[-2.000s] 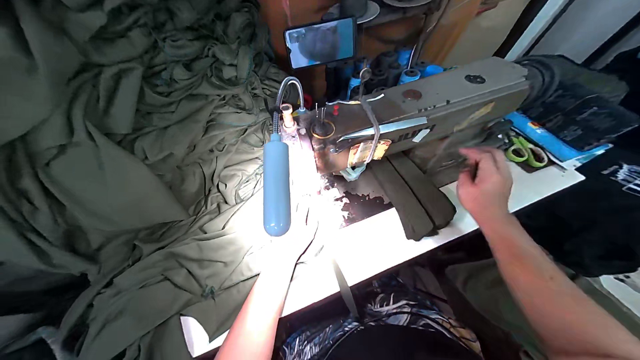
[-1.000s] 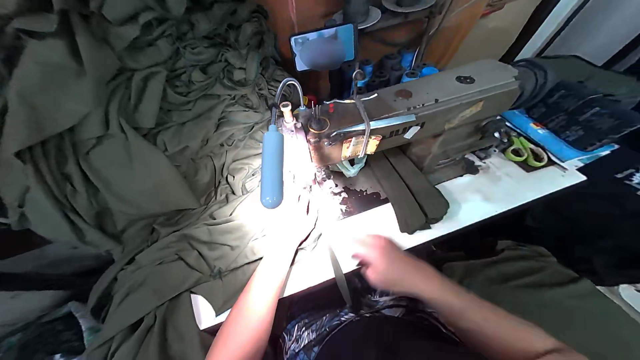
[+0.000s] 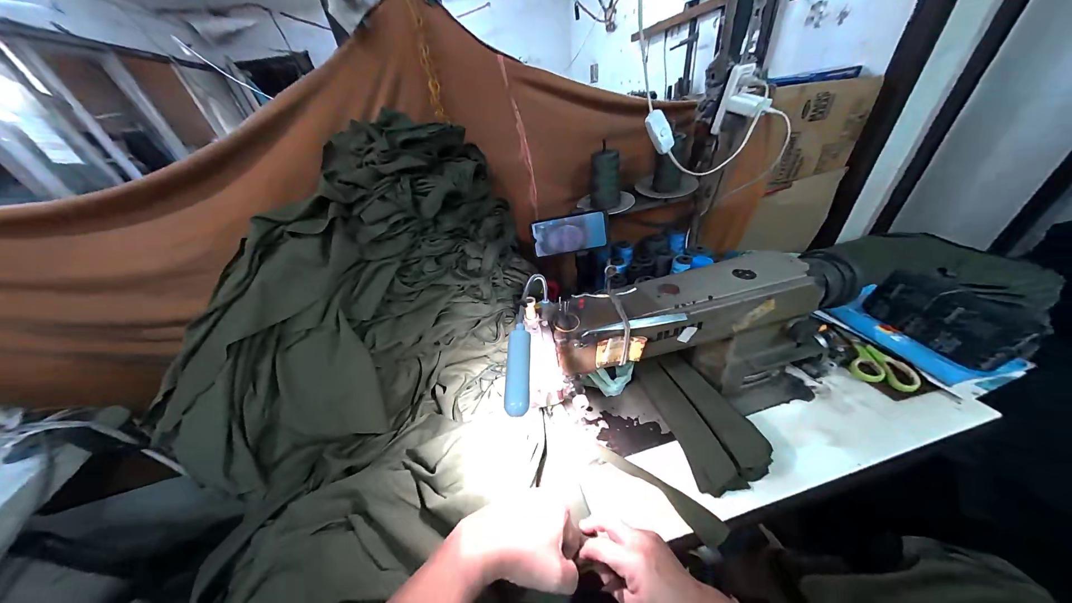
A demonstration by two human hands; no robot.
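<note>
Side by side at the near edge of the white table [image 3: 837, 456], my left hand [image 3: 519, 540] and my right hand [image 3: 632, 557] meet with fingers curled around a bit of dark green fabric, partly washed out by glare. The sewing machine [image 3: 712, 310] stands beyond them, its needle area under a bright lamp. Dark green cloth [image 3: 335, 502] spreads left of my hands and rises in a heap behind. A narrow green fabric strip [image 3: 670, 490] runs from near the needle past my right hand. Folded green pieces [image 3: 703, 427] lie under the machine arm.
A blue cylinder [image 3: 517, 373] hangs by the machine head. Green-handled scissors [image 3: 883, 368] and a blue packet [image 3: 913, 335] lie at the right. Behind are a phone [image 3: 569, 234], thread cones [image 3: 605, 176], and a brown cloth curtain [image 3: 586, 109].
My right hand has come from the right side of the table to beside my left hand. The view has tilted up a lot.
</note>
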